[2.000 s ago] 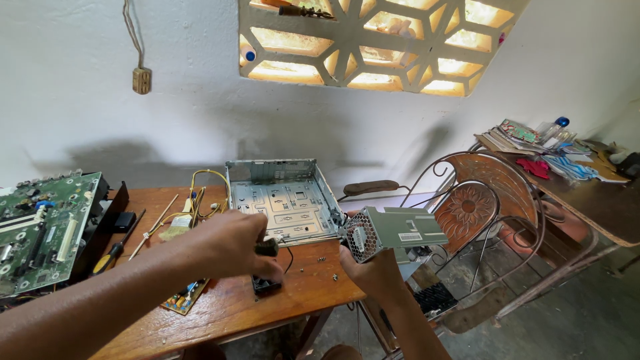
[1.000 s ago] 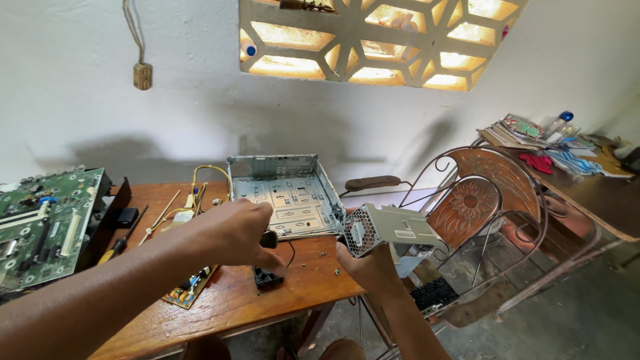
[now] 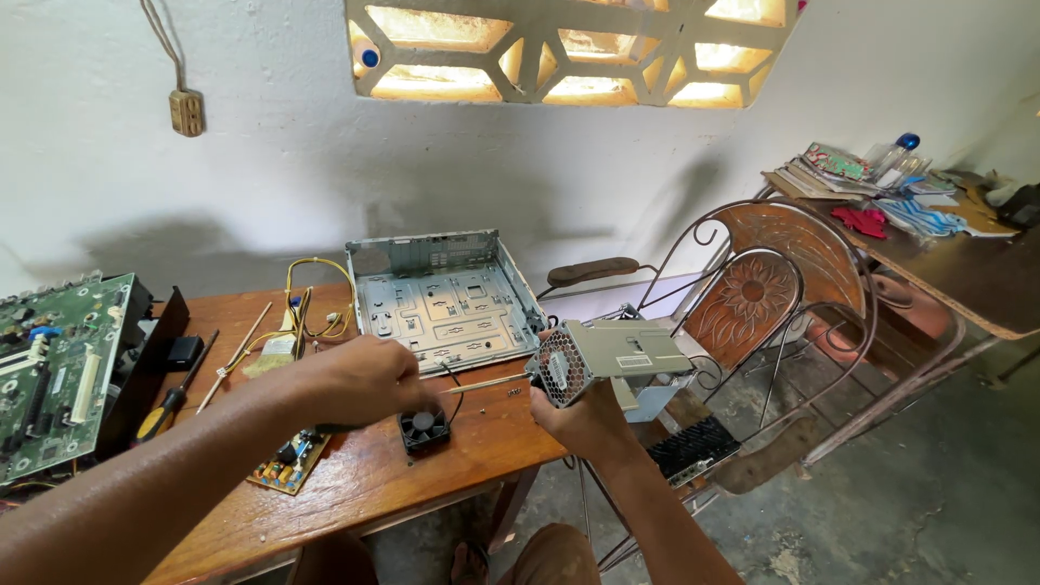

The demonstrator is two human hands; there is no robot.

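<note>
My left hand (image 3: 366, 382) is closed on a screwdriver, its handle hidden in my fist. The long thin shaft (image 3: 487, 383) runs right, its tip at the edge of a metal power supply casing (image 3: 630, 349) with a honeycomb grille. My right hand (image 3: 581, 414) holds that casing from below, beyond the table's right edge. Just below my left hand a small black cooling fan (image 3: 423, 431) with a thin black cable lies on the wooden table (image 3: 406, 496). Several small screws (image 3: 513, 392) lie between the fan and the casing.
An open metal computer case (image 3: 443, 313) stands at the back of the table. Leftward are yellow wires (image 3: 290, 284), a component circuit board (image 3: 291, 471), a yellow-black screwdriver (image 3: 162, 413) and a green motherboard (image 3: 69, 366). A metal-framed chair (image 3: 751, 292) stands right, with a black part (image 3: 695, 447) on it.
My left hand has moved away from the small fan, and the screwdriver shaft now shows, reaching the casing. My right hand still holds the casing, which has turned slightly.
</note>
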